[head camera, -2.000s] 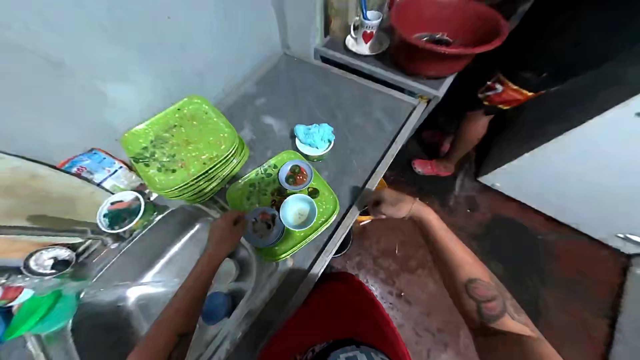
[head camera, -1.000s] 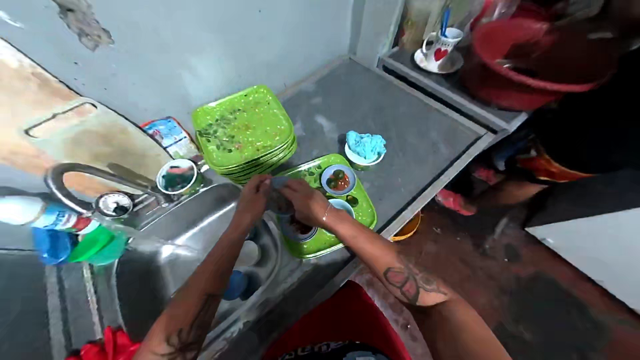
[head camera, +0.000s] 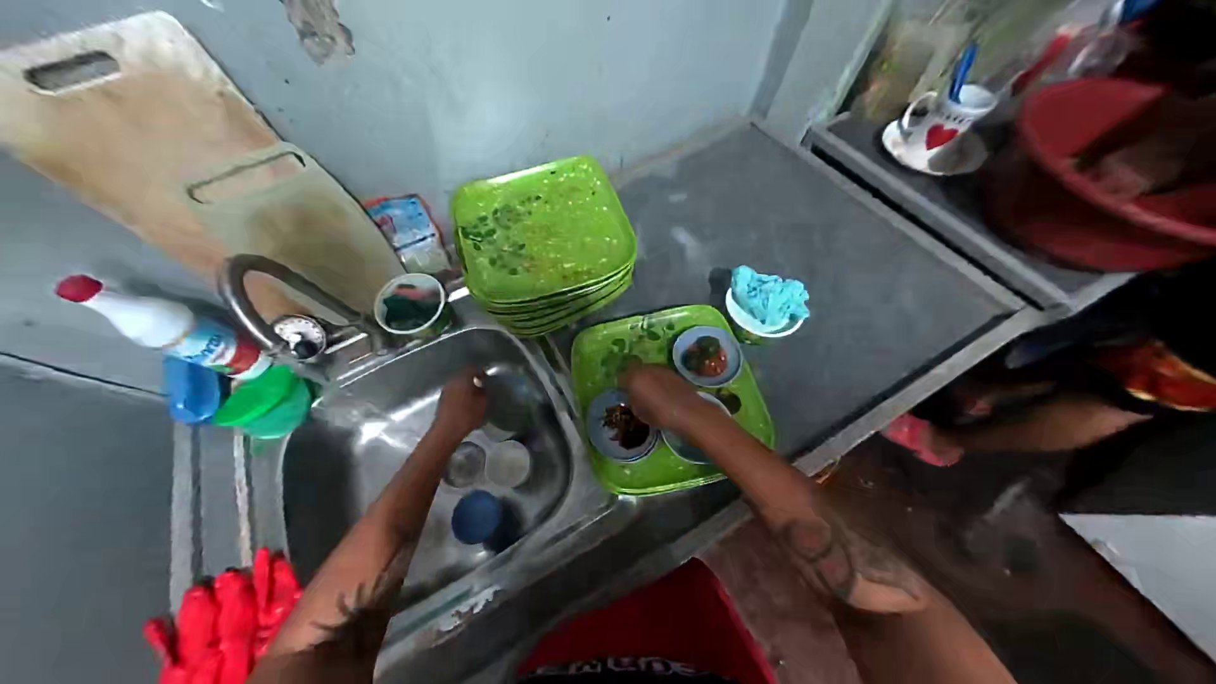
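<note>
Over the steel sink (head camera: 380, 494), my left hand (head camera: 464, 404) is at a dim bowl-like item (head camera: 510, 404) in the basin; its grip is unclear. Beneath it lie two clear cups (head camera: 508, 464) and a blue cup (head camera: 477, 518). My right hand (head camera: 651, 391) reaches over a green tray (head camera: 608, 351), at the inner edge of a bowl with dark food remains (head camera: 622, 427). The fingers are blurred. Another bowl with reddish food (head camera: 706, 356) sits at the tray's upper right, and a pale bowl (head camera: 689, 442) is partly behind my right forearm.
Stacked green trays (head camera: 546, 233) stand behind. A tub with blue cloth (head camera: 765, 302) is right. Around the faucet (head camera: 249, 285) are a tub (head camera: 410, 304), a white bottle (head camera: 161, 323) and cutting boards (head camera: 171, 142). Red gloves (head camera: 223, 617) lie lower left; a person's leg (head camera: 1045, 432) shows right.
My left hand has moved from the tray to over the sink. A bowl near both hands one second ago is gone from there. My right hand stays over the tray.
</note>
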